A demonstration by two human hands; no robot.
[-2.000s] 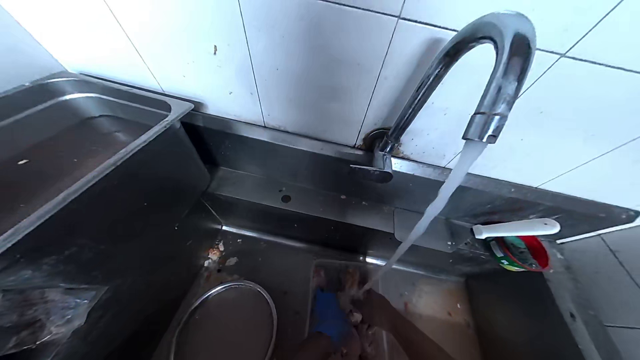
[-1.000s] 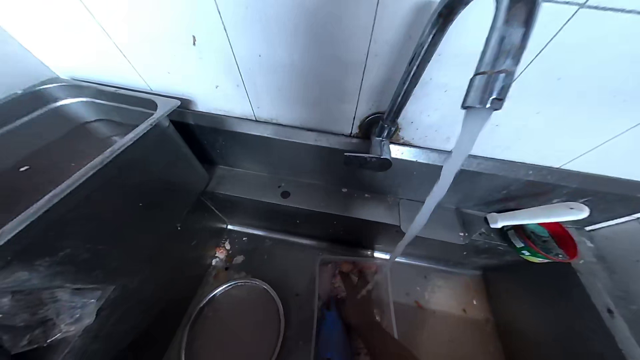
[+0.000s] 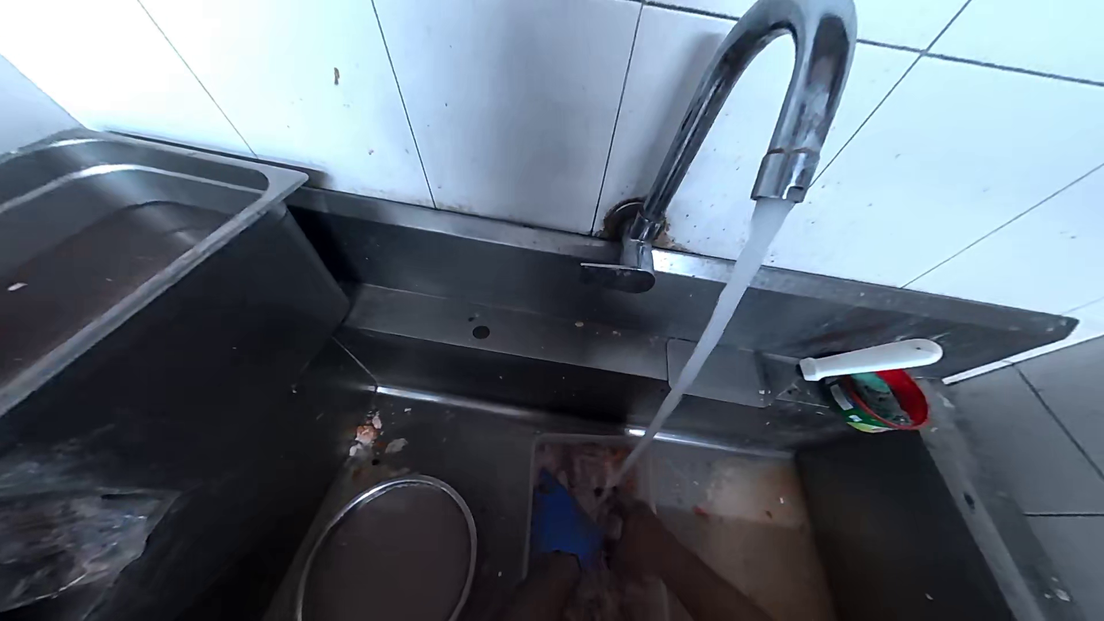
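In the sink basin, a rectangular clear container (image 3: 531,492) holds reddish, wet contents that look like raw meat. My left hand (image 3: 556,569) is low in it, at a blue thing (image 3: 565,522); whether this is a cloth, a glove or a tool is unclear. Close on its right, my right hand (image 3: 634,526) touches the dark, wet contents, its fingers blurred in shadow. A stream of water (image 3: 720,315) runs from the chrome faucet (image 3: 785,177) into the container beside my right hand.
A round metal-rimmed vessel (image 3: 470,526) with murky liquid stands left of the container. Food scraps (image 3: 366,433) lie behind it. A deep steel pan (image 3: 185,263) is at left, above crumpled plastic (image 3: 78,543). A white-handled tool (image 3: 871,358) rests on a red-rimmed tub (image 3: 916,401) at right.
The blue thing is higher in the container than one second ago, and the right hand has moved lower, away from the far end. The water still runs.
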